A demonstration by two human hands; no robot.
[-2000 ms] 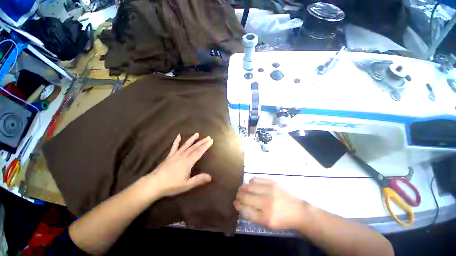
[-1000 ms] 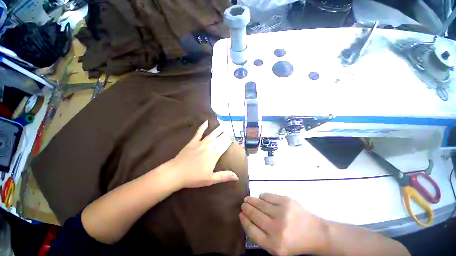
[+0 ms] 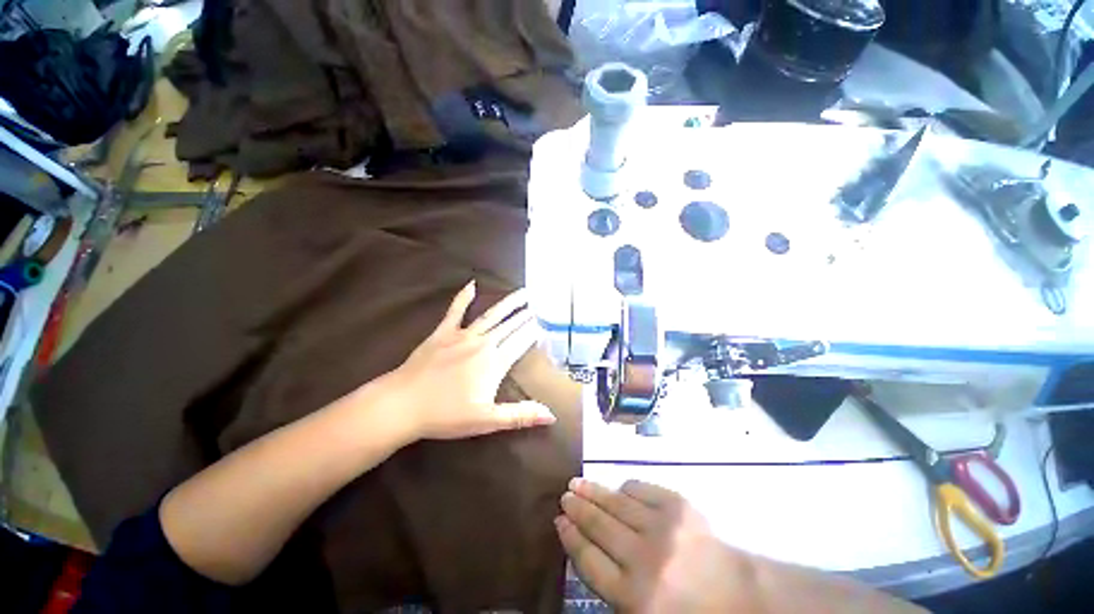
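Observation:
A wide brown garment panel point(image 3: 276, 288) lies under my hands and runs to the needle area of the white sewing machine point(image 3: 768, 216). My left hand point(image 3: 474, 378) lies flat on the panel with fingers spread, just left of the machine head. My right hand point(image 3: 636, 540) pinches the panel's right edge near the table front. The needle and presser foot are hidden by glare and the take-up guard point(image 3: 636, 360).
Scissors with red and yellow handles point(image 3: 966, 516) and a flat black rectangle point(image 3: 801, 405) lie under the machine arm. A brown cloth pile point(image 3: 360, 84) is behind the panel. A black round container point(image 3: 819, 36) stands behind the machine.
The view has shifted closer to the machine. My left hand has slid toward the machine head along with the panel. My right hand stays at the right edge.

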